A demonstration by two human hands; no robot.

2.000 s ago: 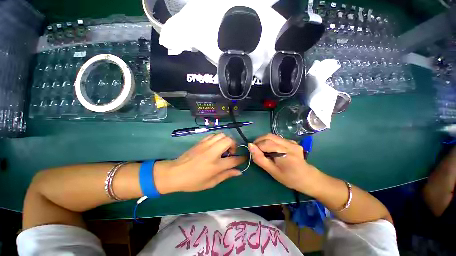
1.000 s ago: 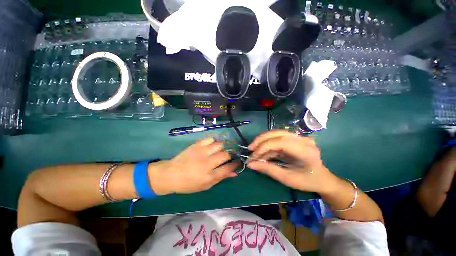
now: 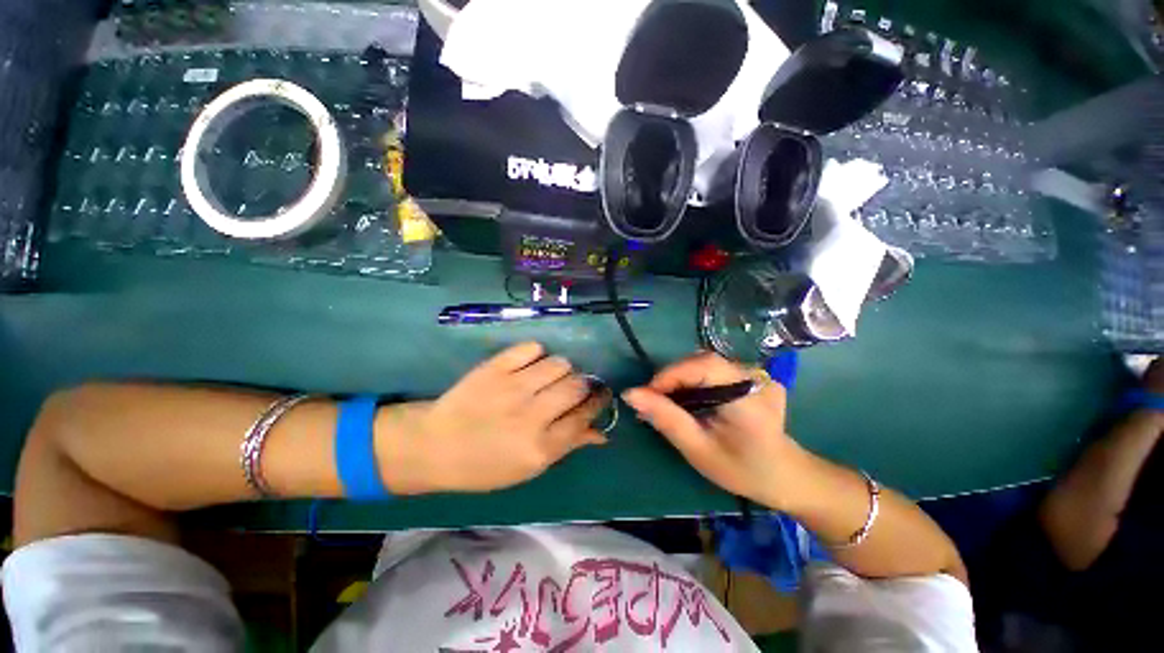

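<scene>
My left hand [image 3: 511,418] is just left of the bench centre, its fingertips pinched on a small unit [image 3: 594,406]. The unit is mostly hidden, and a thin pale curved line shows at its right. My right hand [image 3: 717,421] is close on the right and holds a dark pen-shaped tool [image 3: 715,396] like a pen, which may be tweezers. The two hands are slightly apart. A blue wrist strap [image 3: 359,447] is on my left wrist. A thin dark pen or tweezers [image 3: 543,311] lies on the green mat beyond my left hand.
A black box [image 3: 479,140] bears two open black cases [image 3: 649,172] and a white wipe [image 3: 511,51]. A glass jar [image 3: 753,310] with another wipe [image 3: 853,262] stands right. Tape roll [image 3: 198,160] lies on clear trays at left. More trays [image 3: 977,172] lie right. A person's arm [image 3: 1098,478] shows far right.
The whole view has shifted, with the bench items appearing further right. My right hand has drawn slightly away from my left, and the dark tool again slants up to the right in its grip.
</scene>
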